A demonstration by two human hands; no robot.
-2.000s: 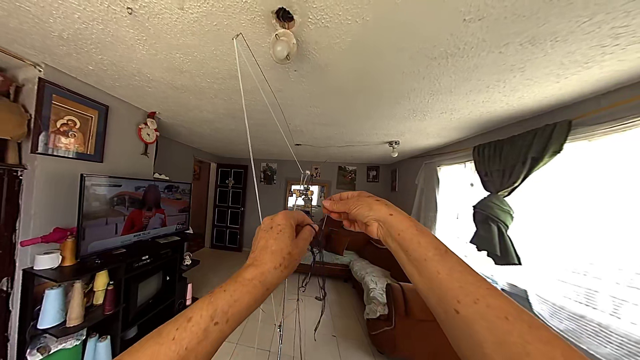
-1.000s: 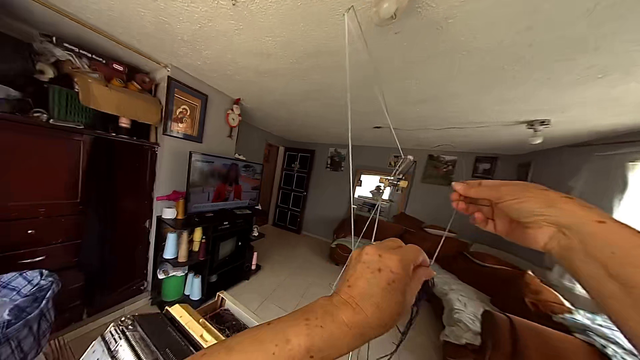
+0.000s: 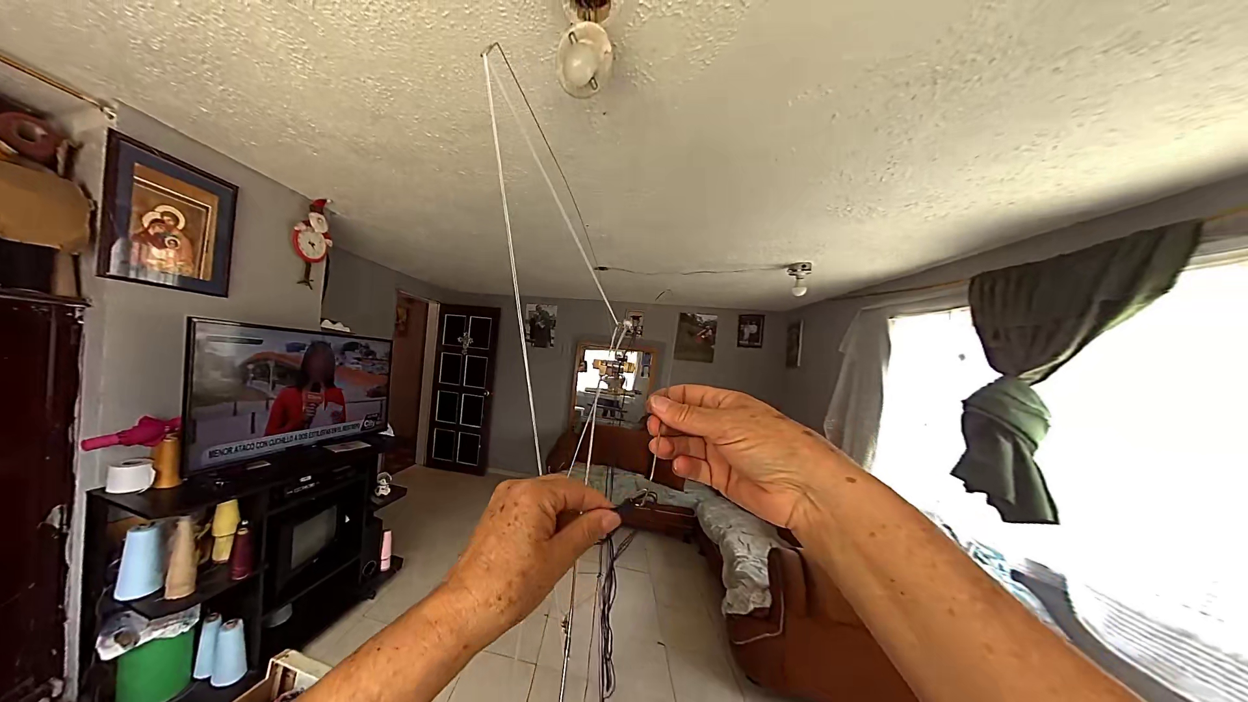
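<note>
My left hand (image 3: 541,541), at lower centre, pinches a dark bundle of yarn (image 3: 608,604) whose loose strands hang below the fingers. Up and to its right, my right hand (image 3: 717,439) pinches a thin strand (image 3: 654,458) between thumb and fingertips; the strand runs down toward the bundle beside my left hand. White cords (image 3: 512,249) rise in a narrow triangle to a point near the ceiling, and their lower parts pass behind my left hand. Just beyond the hands, a small metal fitting (image 3: 622,331) sits where the cords meet.
A television (image 3: 288,390) stands on a black shelf unit (image 3: 322,487) with several yarn cones (image 3: 139,564) at the left. A sofa (image 3: 809,624) runs along the right, below a window with a green curtain (image 3: 1009,429). A light bulb (image 3: 585,60) hangs overhead, near the cords.
My right hand has come closer to my left hand since one second ago, when a longer strand stretched between them. The view has swung left and back right.
</note>
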